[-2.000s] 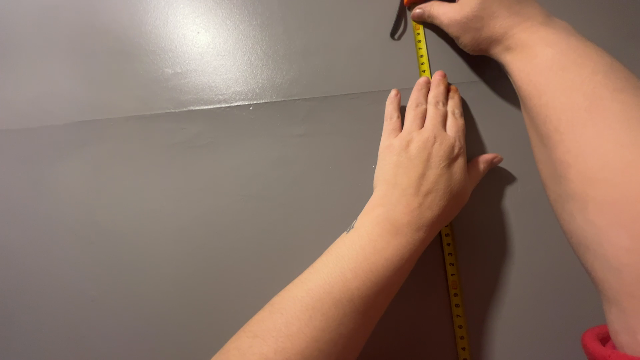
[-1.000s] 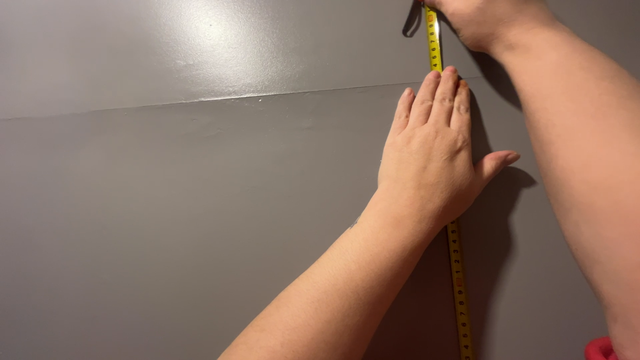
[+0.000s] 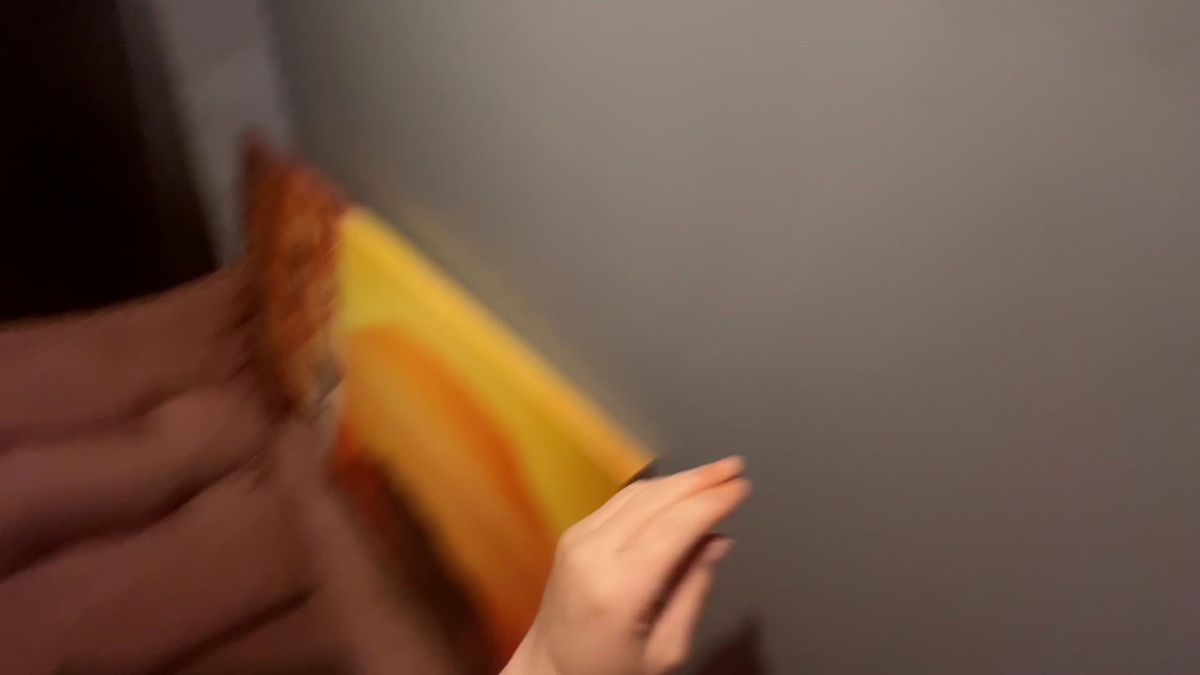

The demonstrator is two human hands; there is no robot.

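Note:
My left hand (image 3: 637,572) is low in the middle of the view, back of the hand up, its fingers nearly together and pointing to the upper right. The thumb lies below them with a dark gap between, and no object shows in the grasp. Just beyond the knuckles is the lower right corner of a blurred yellow and orange panel, perhaps a picture (image 3: 450,375); whether the hand touches it I cannot tell. Behind the fingertips is a plain grey surface (image 3: 891,281). My right hand and the yellow tape measure are out of view.
Blurred brownish-pink folds of fabric (image 3: 122,487) fill the lower left. A reddish-brown textured thing (image 3: 295,281) stands between them and the yellow panel. At the upper left are a pale grey vertical strip (image 3: 211,103) and a very dark area (image 3: 75,159).
The view has swung far away from the seam and the tape measure. My left hand no longer lies flat over the tape, and my right hand has gone out of view.

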